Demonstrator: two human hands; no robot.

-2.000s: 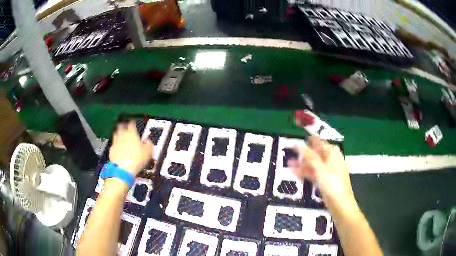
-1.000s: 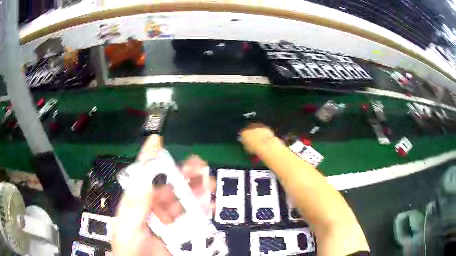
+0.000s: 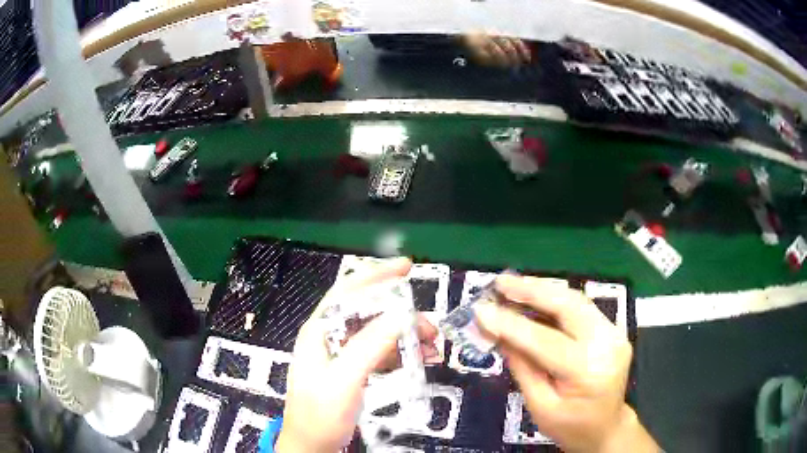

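Observation:
My left hand (image 3: 341, 354) is over the middle of the black tray (image 3: 257, 301), with a blue band at its wrist. It holds a white housing shell (image 3: 411, 358), blurred, standing out to the right of the fingers. My right hand (image 3: 566, 354) is just to its right and holds a small grey-blue flat part (image 3: 469, 314) between thumb and fingers, close to the shell; whether they touch I cannot tell. More white shells (image 3: 232, 364) lie in the tray pockets, some hidden under my hands.
Beyond the tray, a green conveyor (image 3: 301, 203) carries a silver-grey unit (image 3: 394, 172), a white unit with red (image 3: 652, 247) and other parts. A white fan (image 3: 97, 363) and pale post (image 3: 93, 146) stand at left. Another person's hand (image 3: 497, 49) shows at the far side.
The right hand has come back from the conveyor and now holds a small part near the left hand. The left hand still holds a shell. Earlier, both hands were over the tray's shells.

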